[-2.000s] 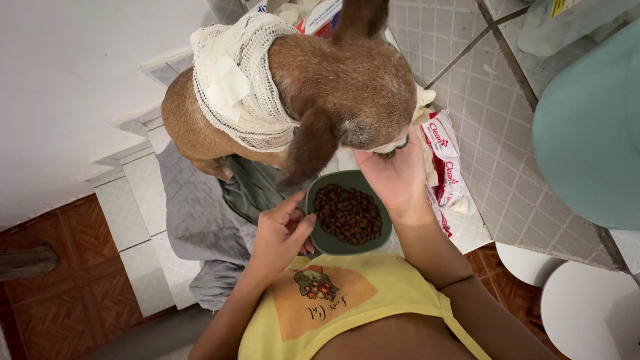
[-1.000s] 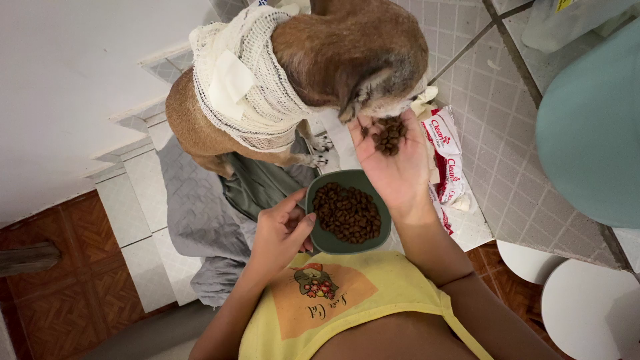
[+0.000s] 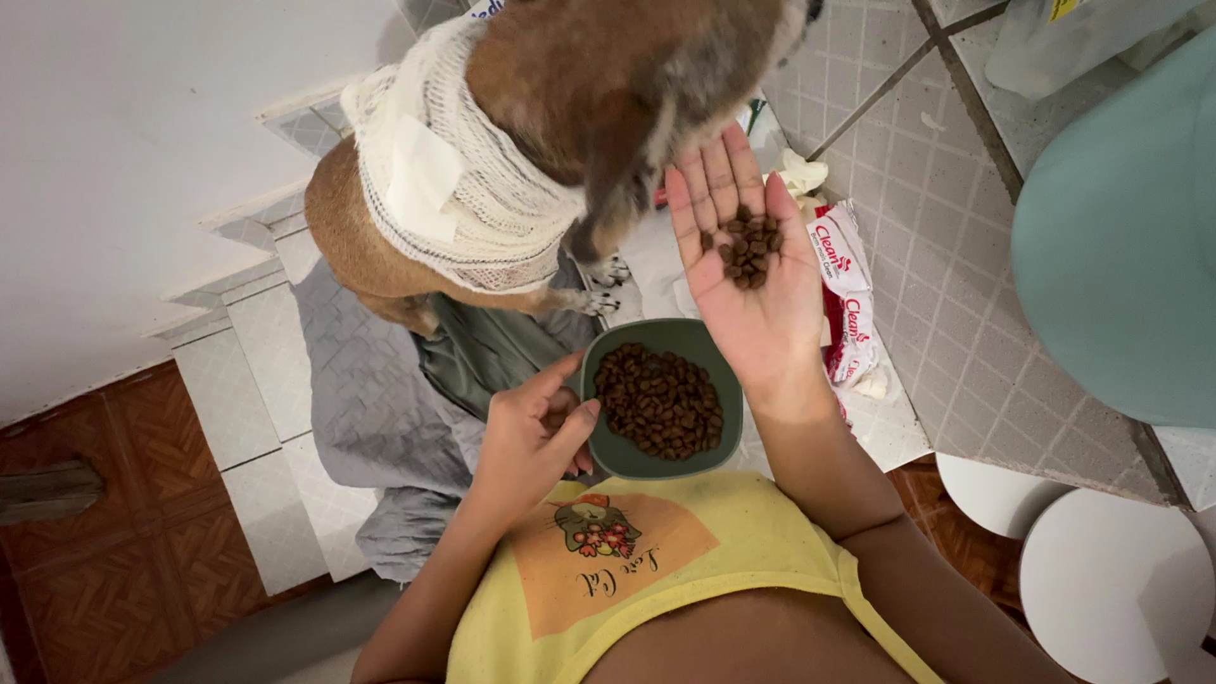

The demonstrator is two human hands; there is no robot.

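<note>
My left hand [image 3: 537,432] grips the left rim of a dark green bowl [image 3: 617,461], thumb over the edge. Brown dry kibble [image 3: 657,399] fills much of the bowl. Palm up, my right hand [image 3: 755,285] bears a small pile of kibble [image 3: 749,249], its fingertips close under the dog's neck. A brown dog [image 3: 570,85] wearing a white net-like bandage or garment [image 3: 456,180] sits beyond the bowl. Its head reaches over to the upper right, above and past my right hand, with the muzzle partly cut off by the frame's top edge.
Grey cloth [image 3: 361,351] and dark green cloth [image 3: 494,351] lie beneath the dog. Red and white wrappers [image 3: 841,252] rest right of my right wrist, beside a grey tiled ledge [image 3: 912,190]. A teal container [image 3: 1121,247] stands at the right, white round objects [image 3: 1116,589] below it.
The dog's muzzle was at my right palm in both earlier frames; its head is now lifted away to the upper right. The kibble in that palm shows in full. My left hand stays on the bowl.
</note>
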